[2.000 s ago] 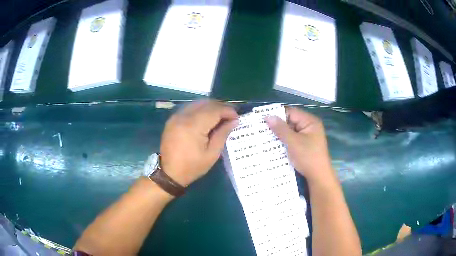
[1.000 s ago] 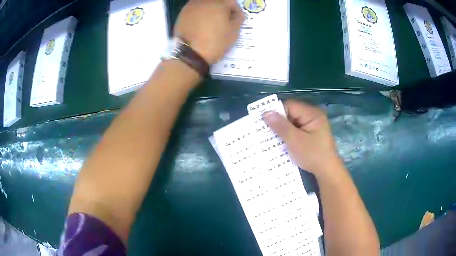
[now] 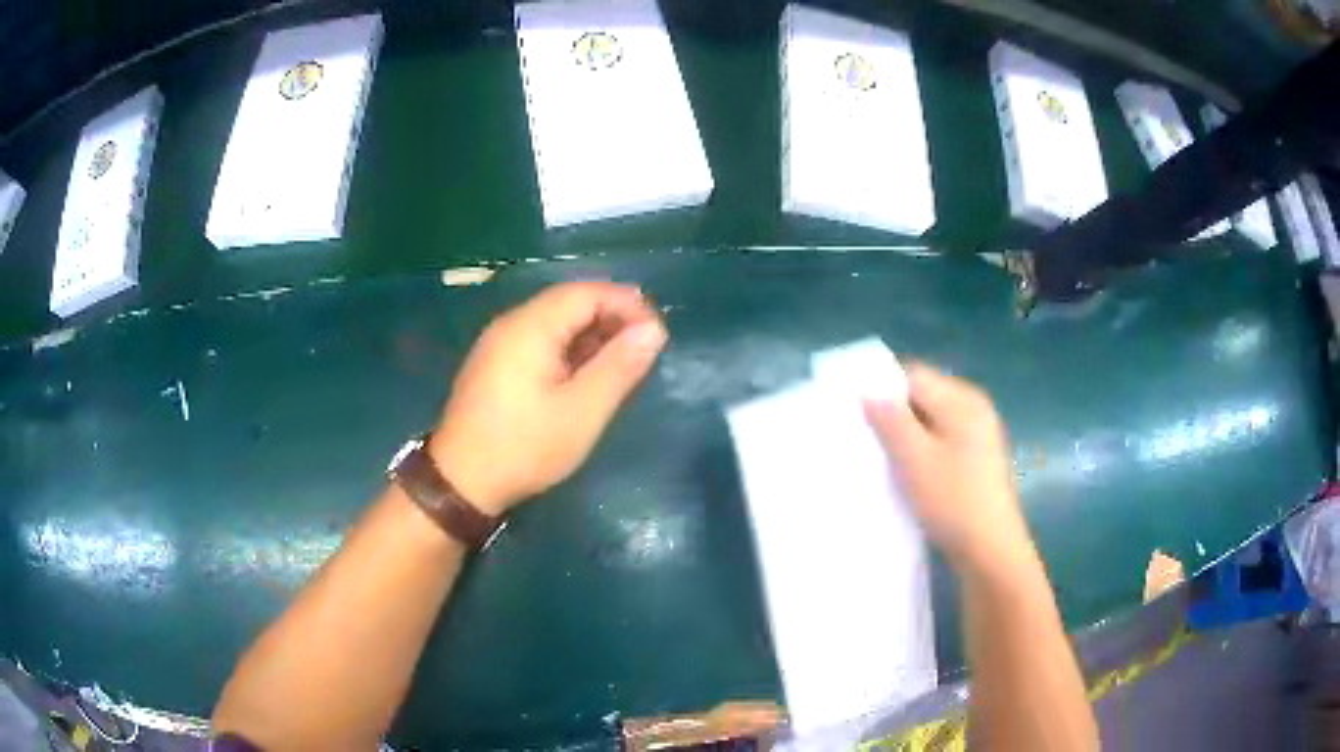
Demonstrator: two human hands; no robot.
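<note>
My left hand (image 3: 547,397), with a brown-strapped watch on its wrist, is over the green bench, left of the sheets. Its thumb and forefinger tips are close together, fingers curled; no label shows between them. My right hand (image 3: 955,463) grips the white label sheets (image 3: 830,544) near their top right corner, thumb on top. The sheets hang down towards the bench's near edge. They are blurred and their print cannot be read. A narrower white strip sticks up at their top, beside my thumb.
White boxes with round yellow-and-blue emblems, one of them near the middle (image 3: 614,125), stand spaced along the dark green conveyor belt (image 3: 441,162). A dark diagonal bar (image 3: 1176,184) crosses at the right. The worn green bench (image 3: 294,397) lies nearer, with a blue object (image 3: 1249,588) beyond its right edge.
My left hand has come back from over a box to above the bench. My right hand and the sheets sit slightly lower and further right. The boxes have shifted in view.
</note>
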